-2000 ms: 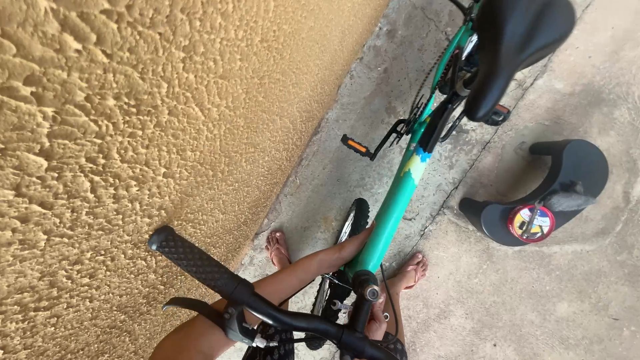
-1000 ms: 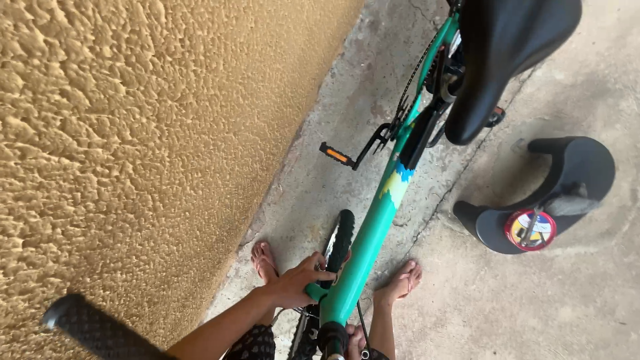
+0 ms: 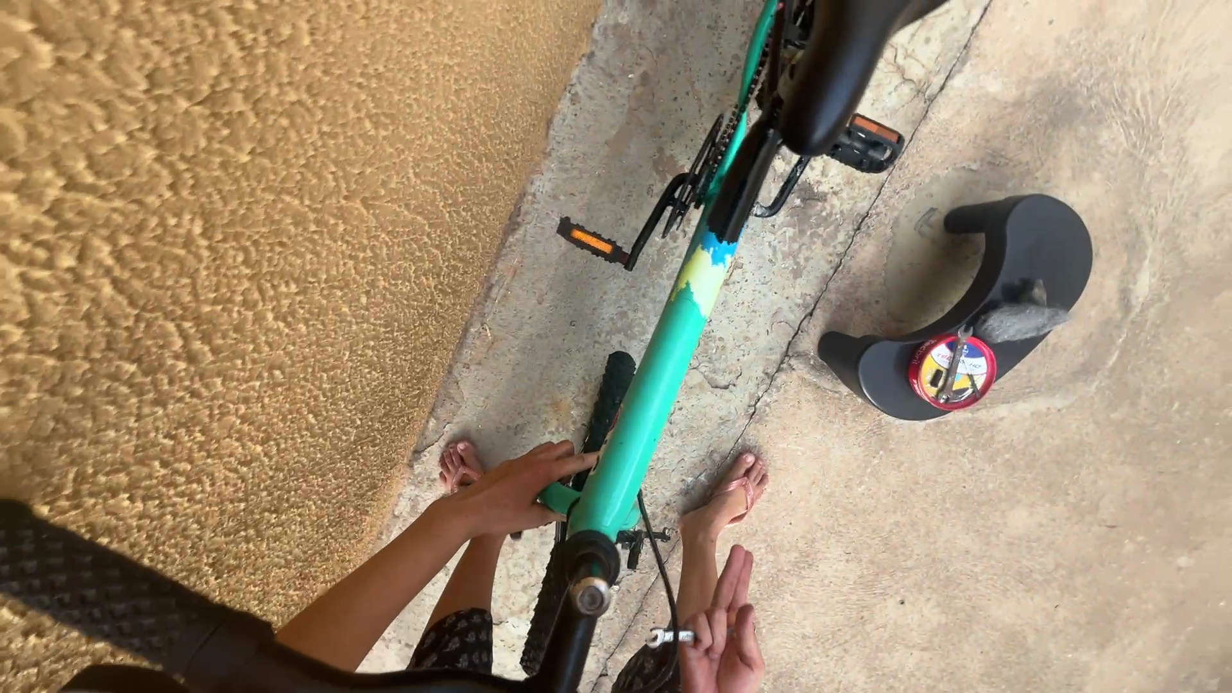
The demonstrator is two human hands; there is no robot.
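A green bicycle frame (image 3: pixel 640 414) runs up the head view, with black handlebars (image 3: pixel 385 674) along the bottom. My left hand (image 3: pixel 525 486) rests on the green fork (image 3: pixel 558 498) beside the head of the frame, its fingers reaching over the front tyre (image 3: pixel 609 395). At the lower right, my right hand (image 3: pixel 722 635) has a small open-end wrench (image 3: pixel 671 636) held in its curled fingers, with two fingers stretched out. A thin black cable (image 3: pixel 660 563) hangs beside that hand. The brake parts (image 3: pixel 640 544) show below the frame tube, partly hidden.
A rough yellow wall (image 3: pixel 241 241) stands close on the left. On the concrete floor at right, a curved black stool (image 3: pixel 1039 241) bears a red-rimmed round tin (image 3: pixel 914 371) with a wrench (image 3: pixel 955 366) on it, and a grey cloth (image 3: pixel 1020 321). Pedals (image 3: pixel 592 241) stick out either side.
My right hand, mostly hidden behind the bicycle before, has come out to the right with the wrench. My left hand is still at the fork, as one second ago. The view has shifted.
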